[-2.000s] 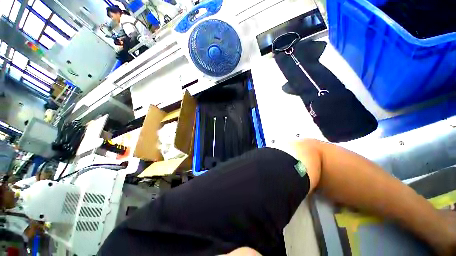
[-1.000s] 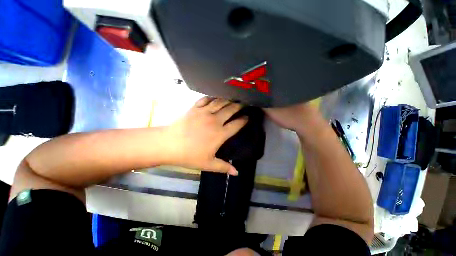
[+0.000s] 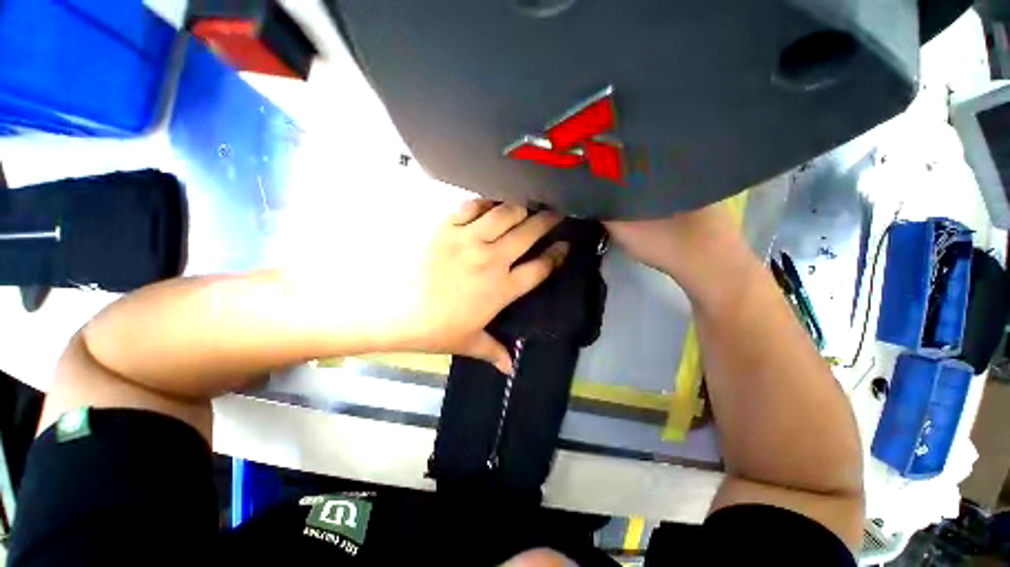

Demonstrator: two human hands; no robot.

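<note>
The black fabric piece (image 3: 521, 410) lies lengthwise over the table's front edge, its upper end under the machine head (image 3: 665, 111). A thin silver zipper or chain trim (image 3: 506, 404) runs down its lower part. My left hand (image 3: 471, 282) lies flat on the fabric at the upper left, fingers spread and fingertips near the head. My right hand (image 3: 670, 244) is at the fabric's upper right; its fingers are hidden under the head, so its hold cannot be told. The needle area is hidden by the head.
A pale template with yellow tape (image 3: 637, 397) lies under the work. A black sample piece (image 3: 94, 233) and large blue bin (image 3: 83, 66) are at left, with a red switch (image 3: 249, 44). Snips (image 3: 797, 299) and blue parts boxes (image 3: 925, 288) (image 3: 921, 415) are at right.
The view has turned from the fan, box and trays to the machine. Since one second ago, the view has shifted slightly; both hands remain at the black fabric under the head.
</note>
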